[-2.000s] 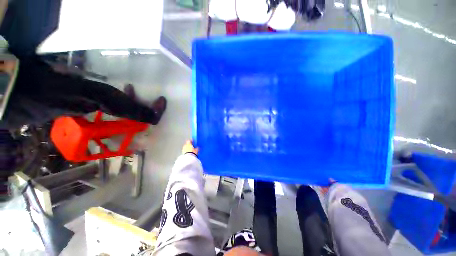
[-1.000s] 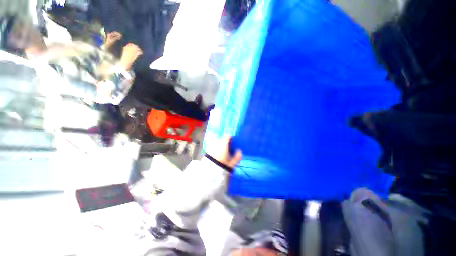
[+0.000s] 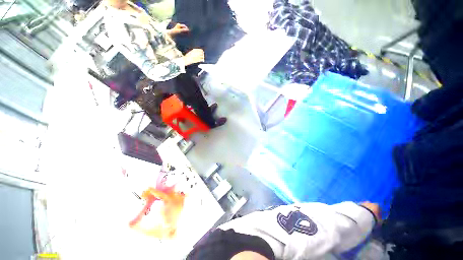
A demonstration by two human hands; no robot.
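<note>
The large blue turnover crate is right of centre, tilted, with its smooth outer faces towards me. My left hand is at its lower right edge and grips it; the pale sleeve with a dark figure runs to it from the bottom. The fingertips are hard to make out. My right hand is not visible. The crate's right end meets dark hanging garments, which hide part of it.
A person stands at upper left by a red-orange stool. Checked cloth hangs off a white table. A pale side table bears a crumpled orange cloth or bag. A rack frame stands upper right.
The crate has swung from open side towards me to outer faces towards me, against the dark garments at right. My left hand has moved right and down along it. The view has turned.
</note>
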